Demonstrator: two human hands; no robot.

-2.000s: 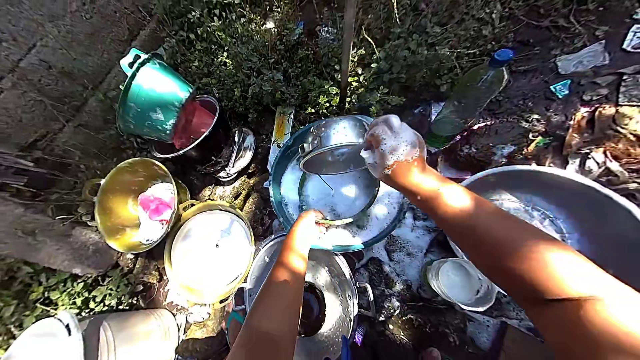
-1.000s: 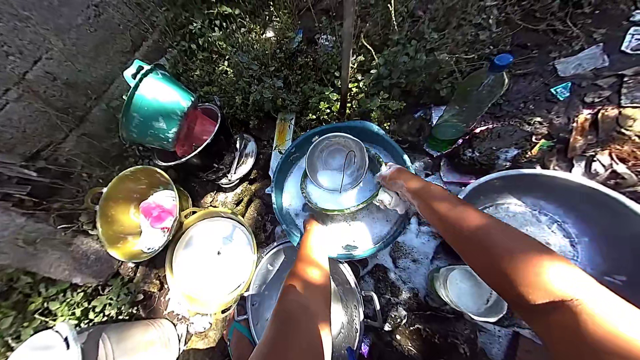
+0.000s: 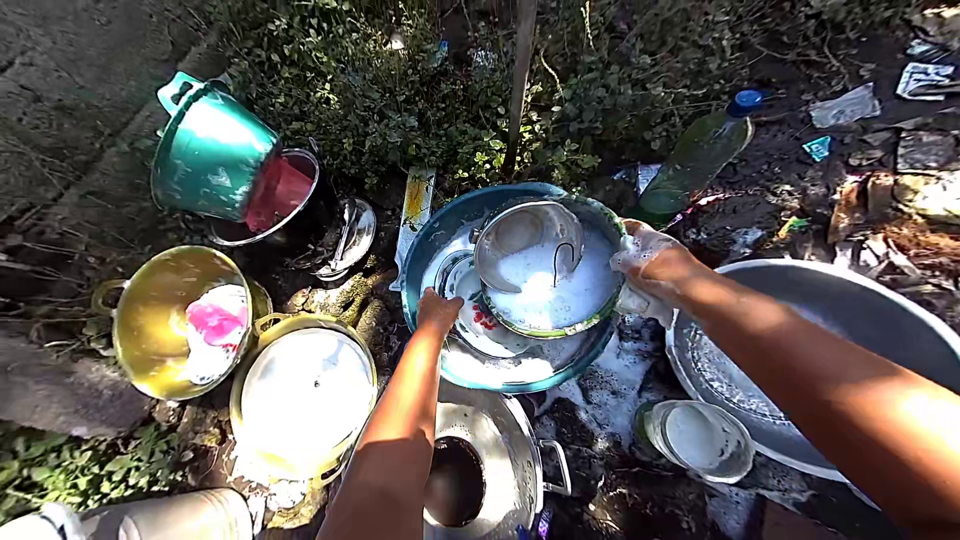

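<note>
A blue-green basin [image 3: 517,381] in the middle holds suds, a round dish with a red floral print [image 3: 487,322] and a larger green-rimmed dish [image 3: 585,324]. Inside the green-rimmed dish lies a round metal vessel [image 3: 525,229] with a thin dark hook-like wire. My right hand [image 3: 649,262], soapy, grips the right edge of the green-rimmed dish, and some whitish material shows under the palm. My left hand [image 3: 441,311] is at the left side of the floral dish, fingertips at its edge; whether it grips the dish is unclear.
Left stand a green bucket [image 3: 217,157], a gold pot with pink and white material [image 3: 161,322] and a lidded yellow pot [image 3: 315,390]. A metal pot [image 3: 487,420] sits below the basin. Right are a large metal basin [image 3: 847,300], nested bowls [image 3: 701,439] and a plastic bottle [image 3: 694,161].
The green-rimmed dish with the metal vessel has shifted right and the floral dish has come into view. My left hand has moved left, away from the green-rimmed dish.
</note>
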